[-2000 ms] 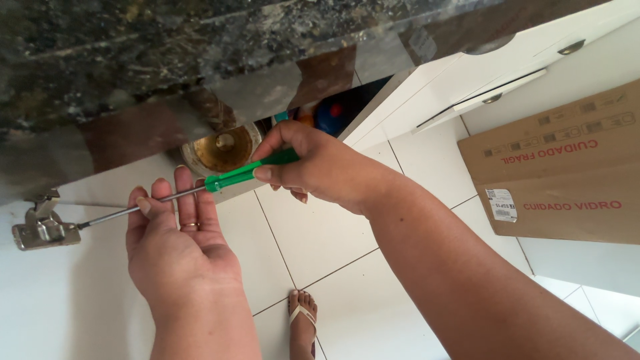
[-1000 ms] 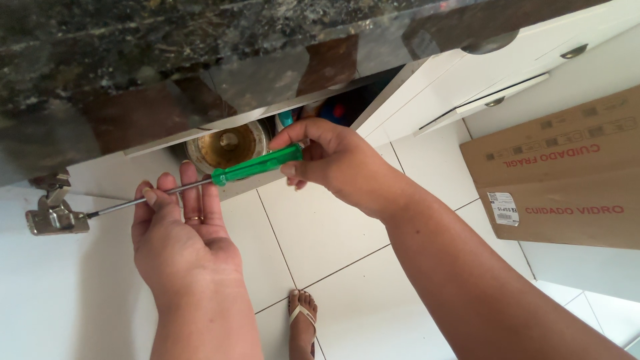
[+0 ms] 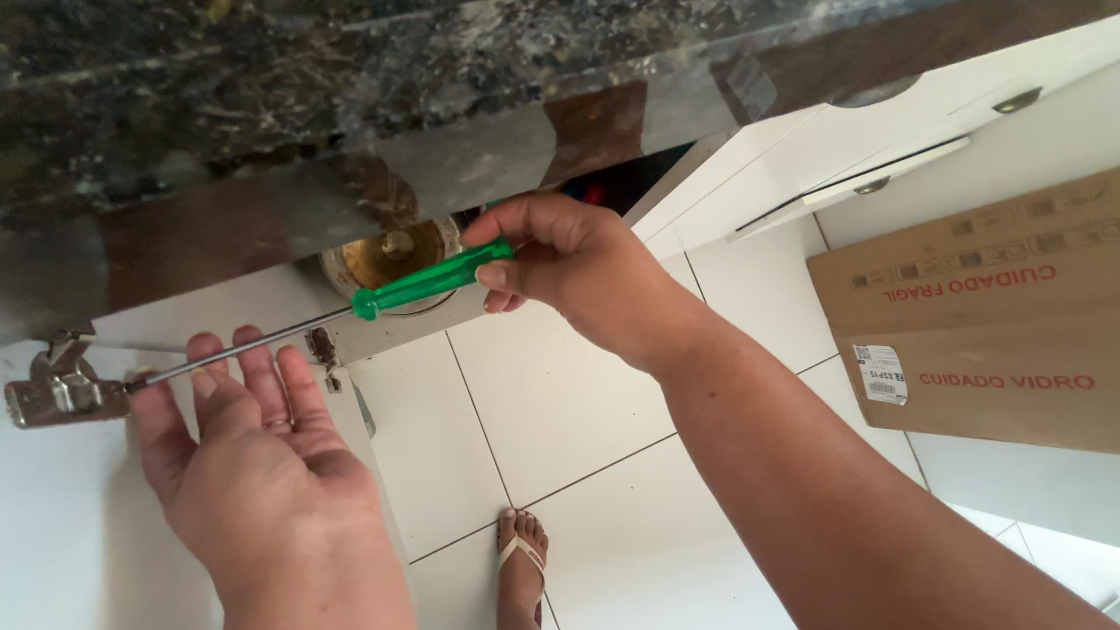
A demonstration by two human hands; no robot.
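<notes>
A screwdriver with a green translucent handle point(image 3: 433, 278) lies slantwise across the view. My right hand point(image 3: 560, 258) grips the end of its handle between thumb and fingers. The metal shaft runs down to the left, and its tip meets a metal cabinet hinge point(image 3: 70, 385) on a white door panel point(image 3: 52, 516). My left hand point(image 3: 262, 455) is palm up and steadies the shaft near the tip between thumb and fingers; a ring is on one finger. A second, rusty metal hinge part point(image 3: 324, 347) sits on the cabinet edge behind my left fingertips.
A dark granite countertop point(image 3: 350, 79) overhangs the cabinet. Inside stands a round container with a brownish inside point(image 3: 385, 254). White drawers point(image 3: 787, 175) are at right, one slightly out. A cardboard box point(image 3: 980, 324) leans at far right. My sandaled foot point(image 3: 522, 560) is on the white tiled floor point(image 3: 560, 411).
My right hand has changed its grip on the screwdriver handle: two seconds ago the fingers covered more of its end. The left hand stays at the shaft, and the tip stays at the hinge.
</notes>
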